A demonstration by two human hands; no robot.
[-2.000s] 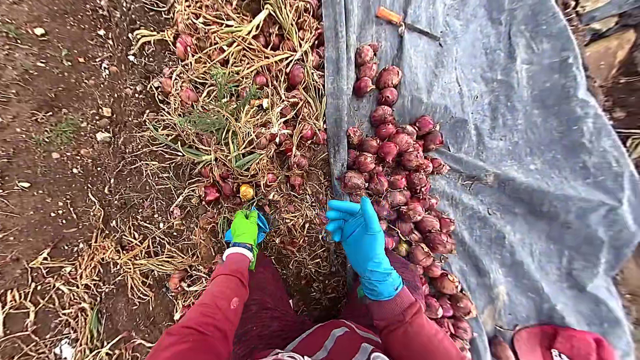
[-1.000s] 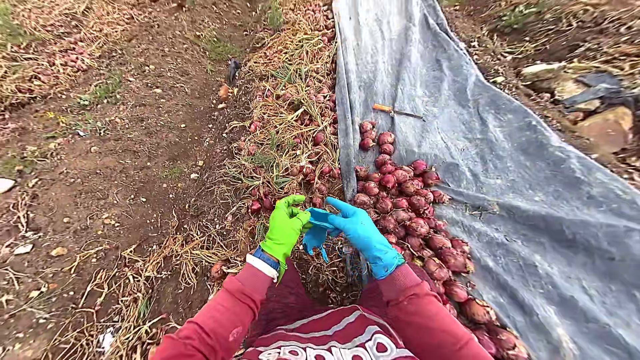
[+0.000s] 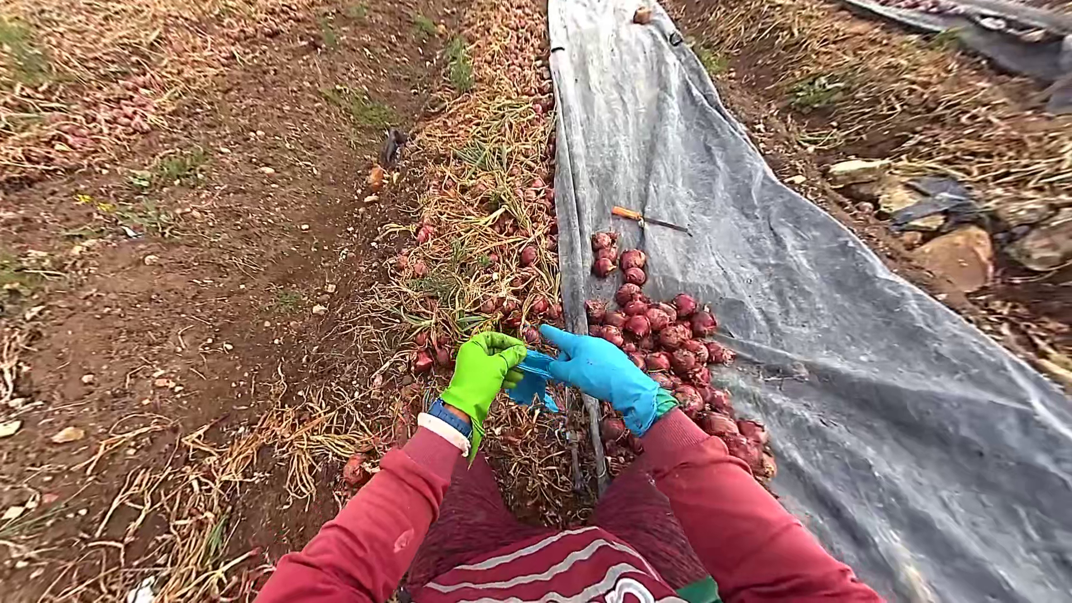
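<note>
My left hand (image 3: 486,373), in a green glove, pinches a loose blue glove (image 3: 533,381) that hangs between my hands. My right hand (image 3: 605,375) wears a blue glove with green showing at its cuff; its thumb and fingers are on the other side of the loose glove. Below and to the right of my right hand, a pile of red onions (image 3: 677,337) lies on a grey sheet (image 3: 804,335). Beyond the pile, a knife with an orange handle (image 3: 626,213) rests on the sheet.
A row of pulled onions with dry tops (image 3: 494,218) runs along the sheet's left edge. Bare soil (image 3: 226,310) with small stones lies farther left. Large rocks (image 3: 957,255) stand beyond the sheet's right edge, near a dark scrap of plastic (image 3: 938,201).
My hands were apart two seconds ago, the left low over the dry tops. They have come together at the loose blue glove. The view has tilted up along the row.
</note>
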